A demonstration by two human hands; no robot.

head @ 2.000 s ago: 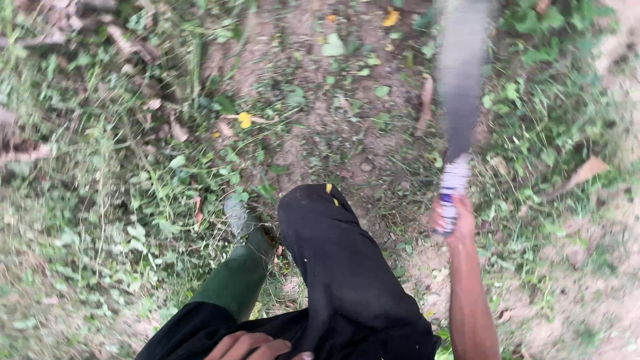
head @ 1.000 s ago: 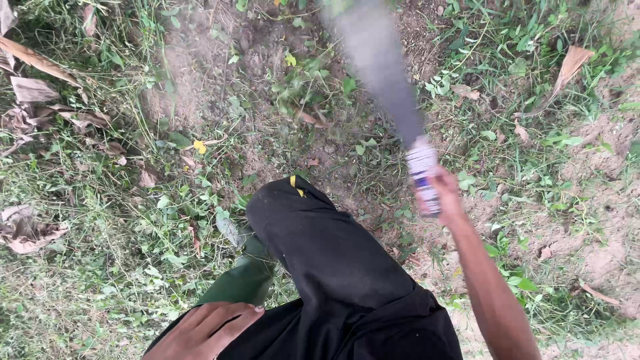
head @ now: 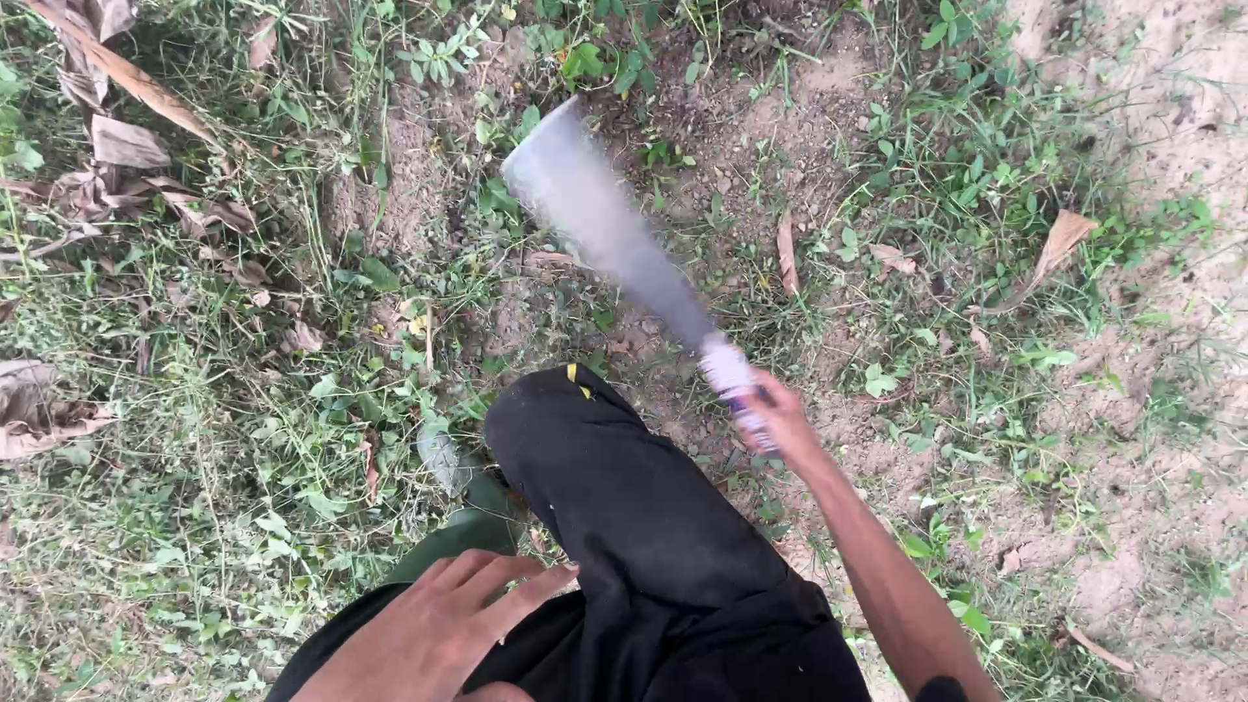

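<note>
My right hand is closed around the wrapped, pale handle of a machete, right of my raised knee. Its broad blade, blurred, points up and to the left over low weeds and bare soil; the wide end is nearest the top. My left hand rests on the black trousers at the bottom, palm down, fingers somewhat spread, holding nothing that shows. A yellow mark is on the knee. Beside that knee, on the left, is a green boot, partly hidden by the left hand and the trousers.
Dry curled leaves lie among the grass and weeds at the left. A dry brown leaf lies at the right, near a strip of pale bare soil. Green creepers grow at the top.
The machete in my right hand has swung from pointing nearly straight up to pointing up and left. My left hand has come further into view over my lap.
</note>
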